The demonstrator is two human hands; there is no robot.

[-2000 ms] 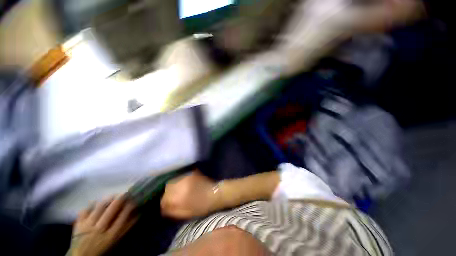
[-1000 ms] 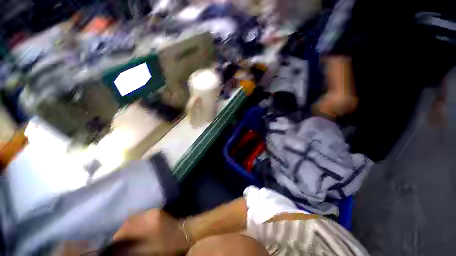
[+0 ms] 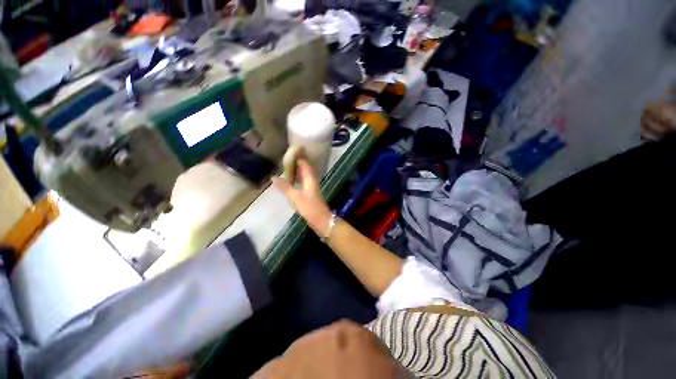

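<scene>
A white lidded mug point(image 3: 311, 133) stands on the right part of the sewing table, its handle towards me. My right hand point(image 3: 304, 194) is at the handle, fingers apart; the fingertips overlap it, and no closed grip shows. A pale blue-grey sleeve or leg point(image 3: 163, 311) with a dark end band lies across the table's front edge, left of my right arm. Only a blurred sliver of my left hand point(image 3: 159, 371) shows at the bottom edge, by the garment; its fingers are hidden.
The beige sewing machine point(image 3: 285, 85) has a green panel and lit display. A dark flat pad or phone point(image 3: 246, 163) lies left of the mug. A blue bin point(image 3: 370, 181) and a grey garment heap point(image 3: 474, 222) are at right. A person's hand point(image 3: 658, 120) shows at the far right.
My right hand has moved from beside the sleeve up and forward to the mug. My left hand has dropped almost out of the picture. The view has swung right and sharpened.
</scene>
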